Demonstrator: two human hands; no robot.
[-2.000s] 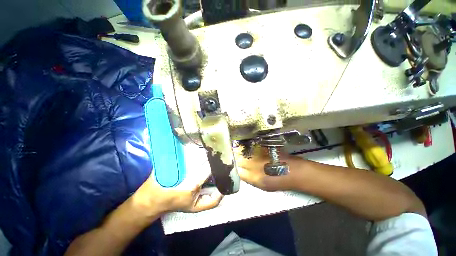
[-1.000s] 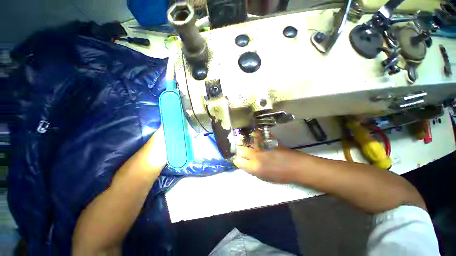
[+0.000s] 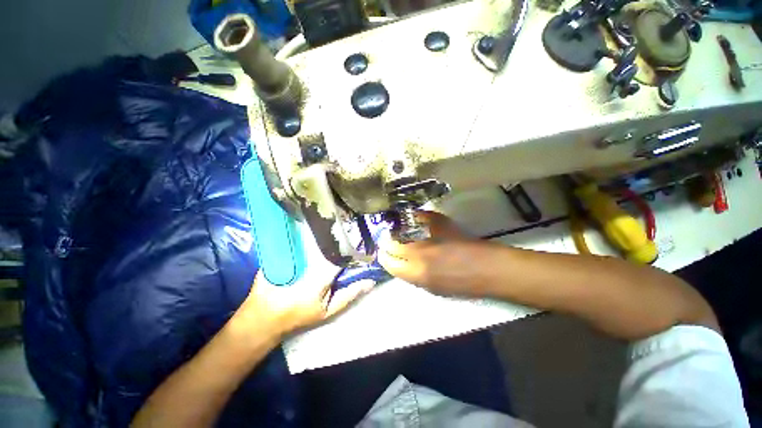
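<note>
A shiny navy puffer jacket [image 3: 159, 226] fills the left side, and a narrow part of its edge [image 3: 358, 272] reaches the needle area of the cream sewing machine [image 3: 493, 109]. My left hand [image 3: 305, 297] pinches this edge just left of and in front of the needle area, its back partly behind the light-blue bar [image 3: 271, 221]. My right hand [image 3: 430, 261] holds the edge from the right, close to the needle. Its far fingers are partly hidden by the spring screw [image 3: 409, 224]. The worn guard [image 3: 322, 213] hides part of the work.
A thick metal tube [image 3: 259, 63] rises from the head end. Tension discs [image 3: 576, 40] sit on the arm. Yellow-handled snips [image 3: 614, 224], a black slotted tool [image 3: 521, 202] and a small red handle [image 3: 720, 194] lie on the white table [image 3: 334, 347] beyond my right forearm.
The view has shifted. My left hand has come from beside the light-blue bar towards the needle and now pinches the jacket edge. Less navy cloth shows in front of the needle. My right hand stays by the needle.
</note>
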